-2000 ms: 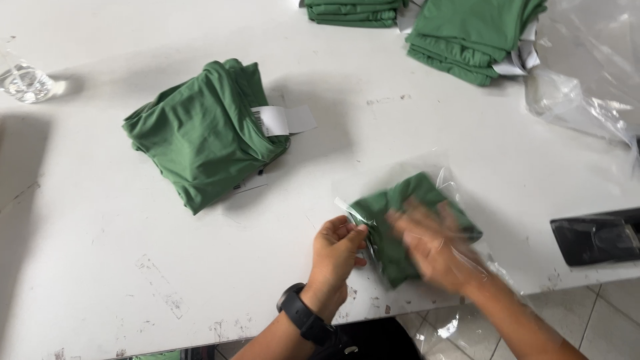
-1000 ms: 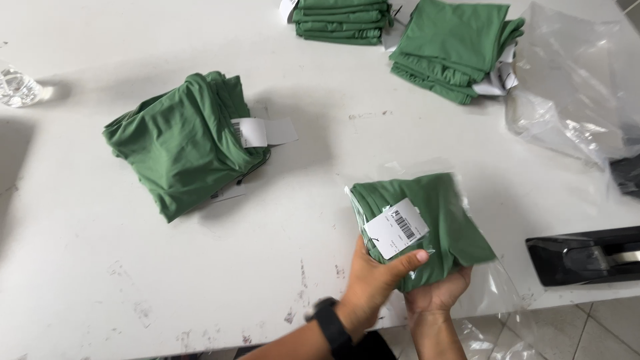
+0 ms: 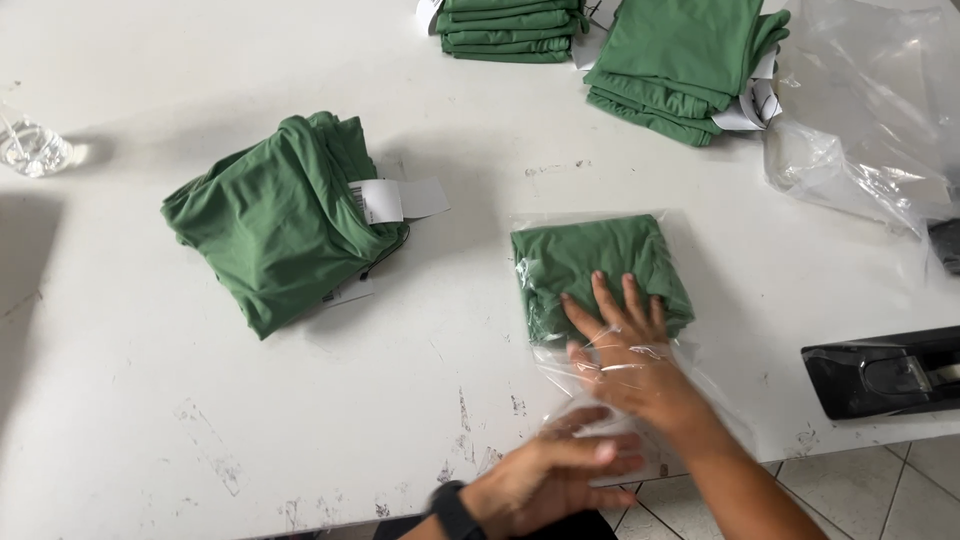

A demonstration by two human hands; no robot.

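A folded green garment (image 3: pixel 600 247) lies inside a clear plastic bag (image 3: pixel 555 360) near the front of the white table. My right hand (image 3: pixel 630 352) rests on the bagged garment with its fingers spread and holds nothing. Beside the bag's loose lower end is my left hand (image 3: pixel 562 465), blurred, its fingers apart; whether it touches the plastic I cannot tell. A black watch (image 3: pixel 454 510) is on my left wrist. To the left lies a loosely folded green garment pile (image 3: pixel 262 225) with white tags (image 3: pixel 382 201).
Two stacks of folded green garments, one at the top centre (image 3: pixel 510 30) and one to its right (image 3: pixel 675 60), bear white tags. Clear plastic (image 3: pixel 847 135) lies at the upper right, a black tape dispenser (image 3: pixel 862 375) at the right edge, a clear glass object (image 3: pixel 37 146) at the left.
The bagged garment, held up in both hands with its label showing a second ago, now lies on the table. My right hand has moved on top of it; my left hand has let go.
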